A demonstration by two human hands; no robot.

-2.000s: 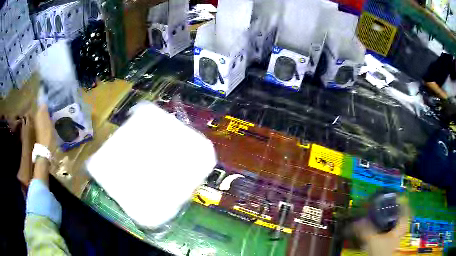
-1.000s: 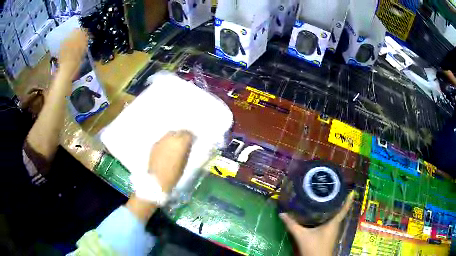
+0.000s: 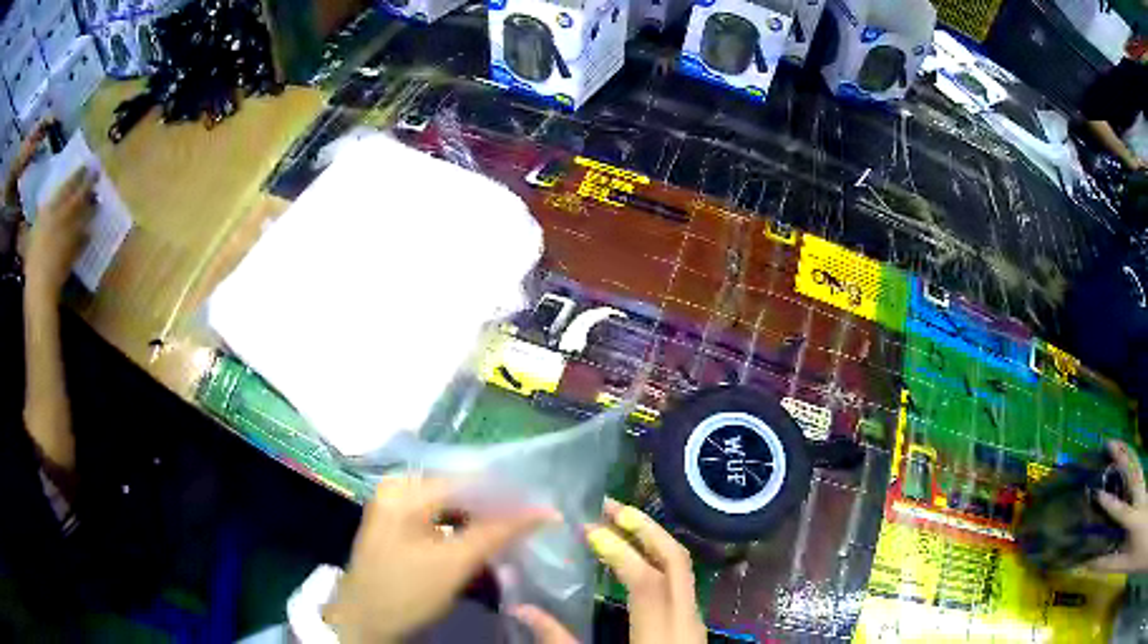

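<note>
A clear, crinkled poly bag (image 3: pixel 560 484) is held between my two hands at the bottom centre. My left hand (image 3: pixel 409 554) pinches the bag's left side, with a white band at the wrist. My right hand (image 3: pixel 648 572) is at the bag's right side, with yellow tips on some fingers. A black round speaker (image 3: pixel 733 464) with a pale ring and letters stands on the bench just right of the bag, ring face up, its strap to the right. The thick white stack of poly bags (image 3: pixel 378 289) lies at left.
White and blue retail boxes (image 3: pixel 558 50) stand along the far side. Another person's hand (image 3: pixel 1120 510) touches a camouflage speaker (image 3: pixel 1064 513) at the right edge. Another person's hand (image 3: pixel 61 227) holds a white sheet (image 3: pixel 103 224) at left, near a shiny black heap (image 3: pixel 208 63).
The speaker has left my right hand and stands on the bench. My left hand has moved from the stack with a bag, and my right hand has joined it. The box at left is gone from view.
</note>
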